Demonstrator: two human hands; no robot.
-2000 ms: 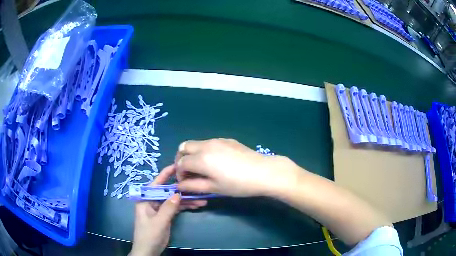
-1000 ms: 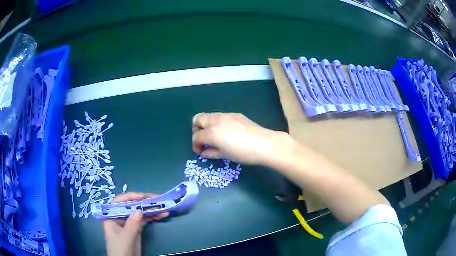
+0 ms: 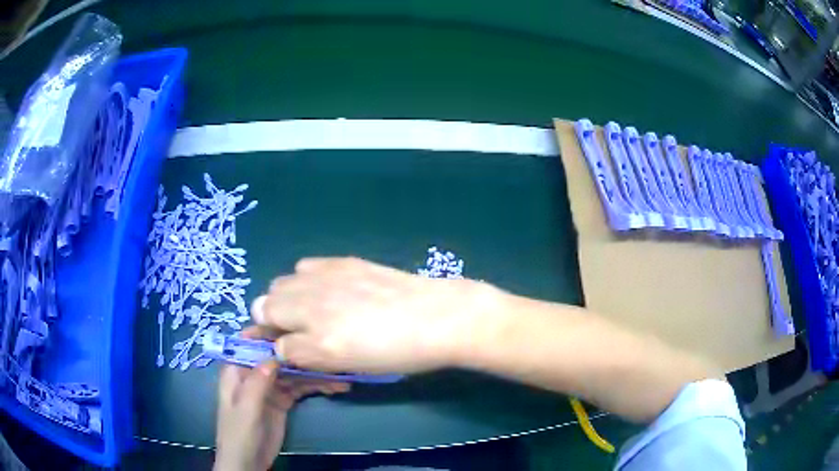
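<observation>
A lavender handle housing [image 3: 241, 350] lies across my left hand, its narrow end pointing left. My left hand [image 3: 253, 405] holds it from below, with the thumb on its near edge. My right hand [image 3: 354, 317] is over the middle of the housing, fingers bent down onto it, and hides much of it. Whether a small part is between the right fingertips cannot be seen. A pile of small buttons [image 3: 443, 264] shows just beyond my right wrist, partly covered. A heap of link rods [image 3: 198, 258] lies beyond and left of the housing.
A blue parts bin [image 3: 138, 248] with housings and a clear plastic bag [image 3: 55, 120] stands at left. A cardboard sheet [image 3: 672, 294] at right carries a row of finished housings [image 3: 649, 184]. Another blue bin [image 3: 789, 212] is beyond it. Yellow cutter handles [image 3: 589, 425] show below my right forearm.
My right hand has moved from the button pile back left onto the housing and now covers its middle. My left hand still holds the housing. The camera view has shifted too.
</observation>
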